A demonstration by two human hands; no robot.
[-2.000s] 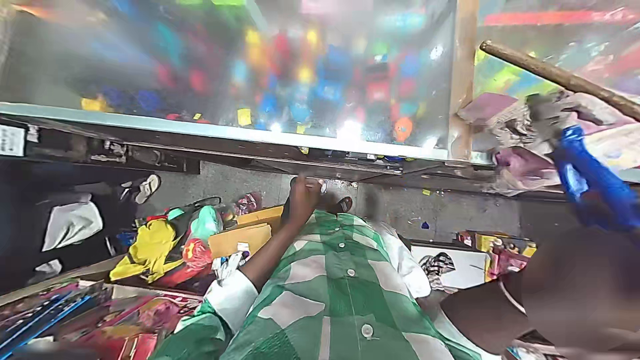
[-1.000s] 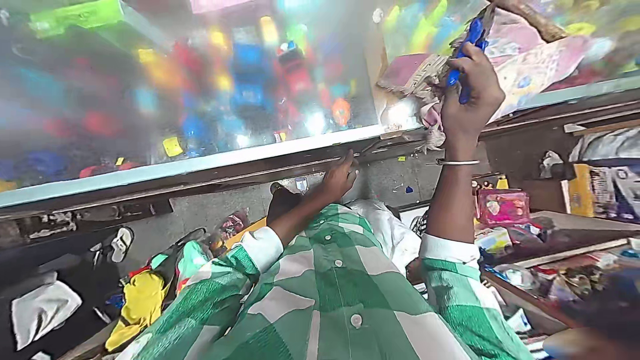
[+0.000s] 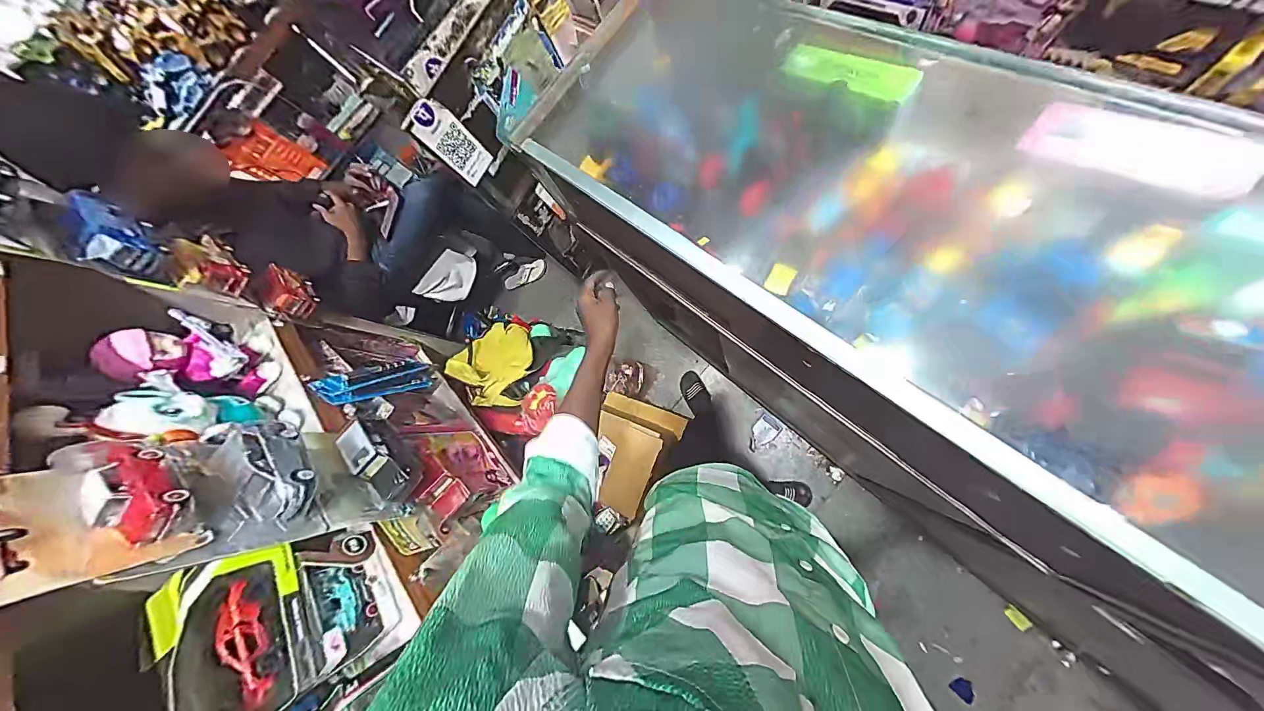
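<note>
My left hand reaches forward over the floor, beside the dark side of the glass-topped counter. Its fingers are curled; whether something small is between them cannot be told. Below that hand lie a yellow plastic item and a brown cardboard box. My right hand is out of view. Under the counter's glass, many colourful things show blurred.
A seated person holds something small at the upper left. Shelves at left hold a red toy car, dolls and a boxed toy. A sandal and scraps are on the grey floor. A printed code card hangs by the counter.
The view has swung far to the left. My right hand, shown a second ago with a blue object above the counter, is out of view. My left arm is stretched farther out.
</note>
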